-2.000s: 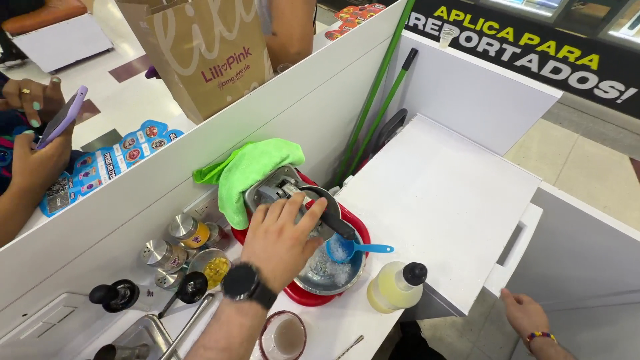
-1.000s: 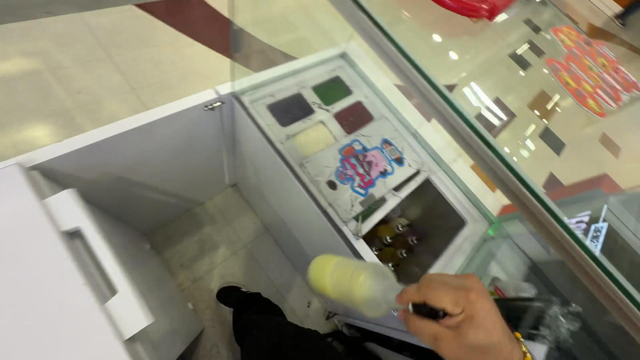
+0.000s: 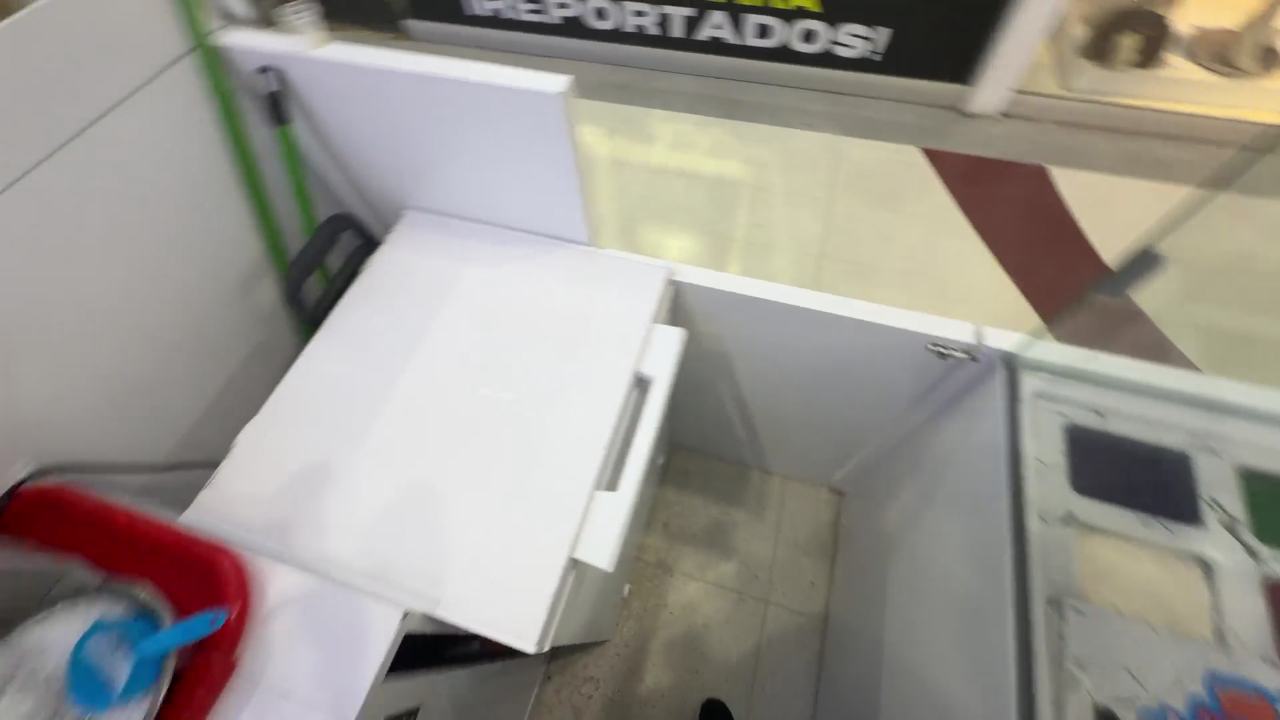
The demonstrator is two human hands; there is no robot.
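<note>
Neither of my hands shows in this blurred head view, so what they hold or touch is hidden. At the lower left a red plastic tub holds a metal bowl with whitish contents. A blue plastic scoop or brush rests in the bowl, its handle pointing right over the tub's rim. Right of the tub is a white cabinet top with a handle cutout along its right side. The squeeze bottle of pale yellow liquid is out of view.
Green-handled poles lean by the left partition. A white panel rises behind the cabinet. Floor shows between the cabinet and a counter with coloured inset containers at right. The tip of a dark shoe shows below.
The view has swung back left from the inset containers. The hand holding the yellow bottle one second ago has left view. The green cloth seen two seconds ago is out of frame.
</note>
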